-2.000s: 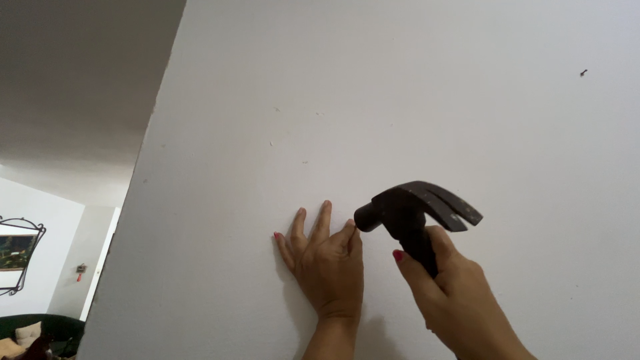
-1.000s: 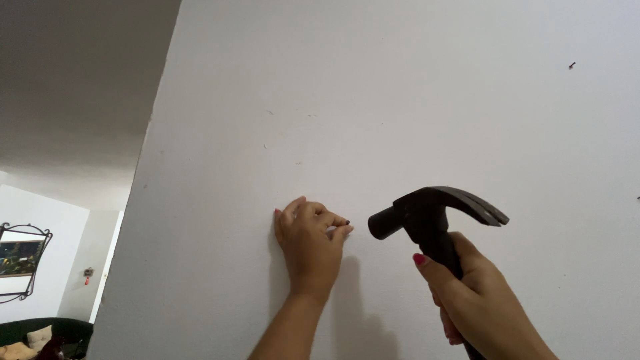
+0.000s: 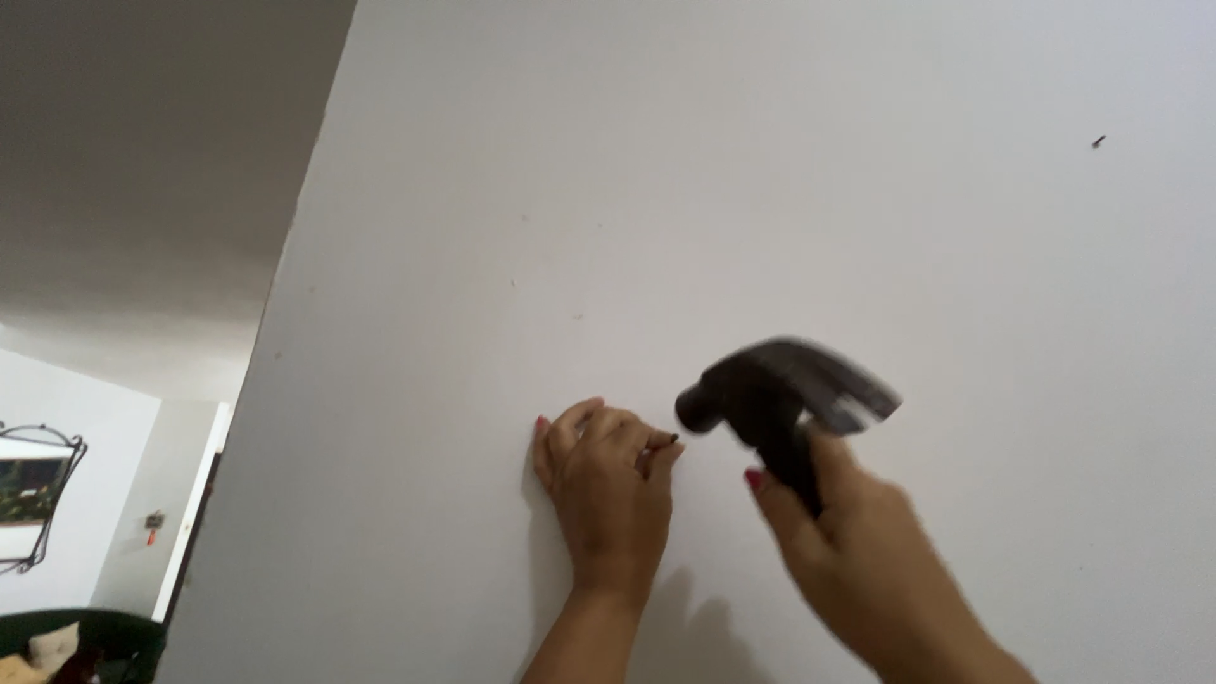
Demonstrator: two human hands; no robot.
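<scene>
My left hand (image 3: pixel 613 484) rests against the white wall (image 3: pixel 760 209), its thumb and forefinger pinching a small nail (image 3: pixel 674 438) whose dark head shows at the fingertips. The rest of the nail is hidden by the fingers. My right hand (image 3: pixel 855 541) grips the dark handle of a claw hammer (image 3: pixel 779 389), slightly blurred. The hammer's striking face points left, just above and to the right of the nail, apart from it; its claw points right.
Another nail (image 3: pixel 1098 142) sticks out of the wall at the upper right. Small marks dot the wall. Beyond its left edge are a framed picture (image 3: pixel 28 489), a small hanging object (image 3: pixel 154 524) and a dark green sofa (image 3: pixel 104 622) with cushions.
Two seconds ago the hammer's face was at the left fingertips. It then moved off to the right, and since one second ago it has come nearer the left fingertips again.
</scene>
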